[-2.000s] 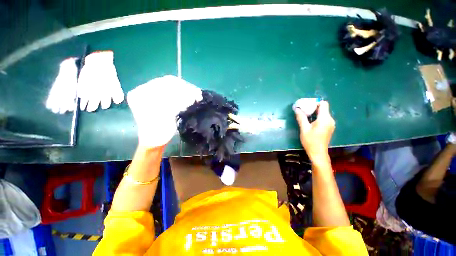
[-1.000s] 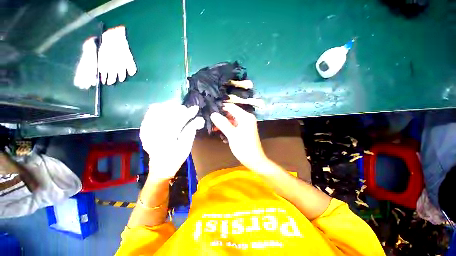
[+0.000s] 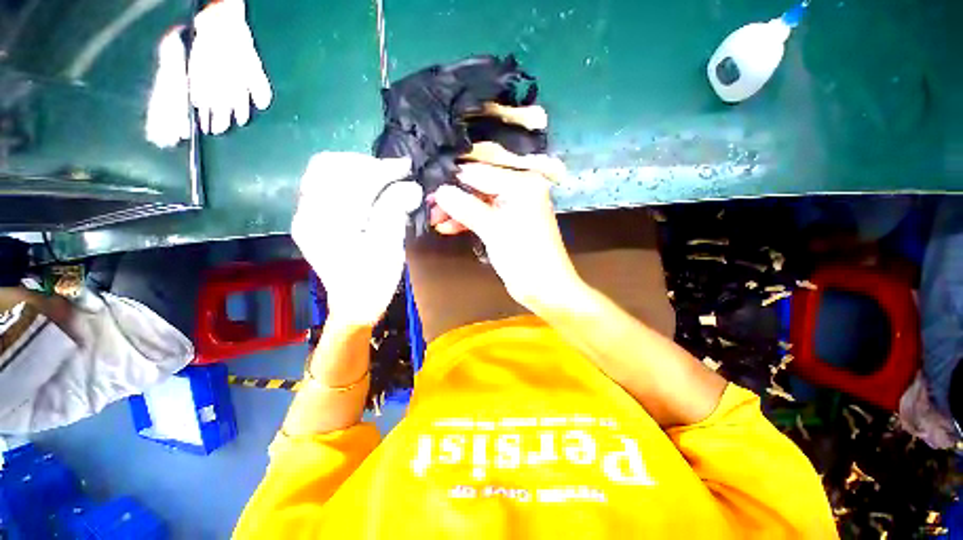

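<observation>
A black tufted piece (image 3: 438,105) with two beige prongs pointing right is at the front edge of the green bench. My left hand (image 3: 354,227), in a white glove, pinches its near left side. My right hand (image 3: 507,222), apparently bare, has its fingers on the near side, beside the lower prong. The fingertips of both hands are close together; what lies between them is hidden. The white glue bottle (image 3: 748,63) with a blue tip lies on the bench to the right, touched by neither hand.
Spare white gloves (image 3: 222,74) lie on the bench at left, by a dark-edged clear panel (image 3: 95,116). Red stools (image 3: 248,311) stand below on both sides. Blue bins (image 3: 188,411) are at lower left. Black pieces with tan ends (image 3: 729,306) fill the area below the bench at right.
The right hand has let go of the glue bottle, which now lies on the bench, and has come to the black piece beside the left hand. The view has tilted down.
</observation>
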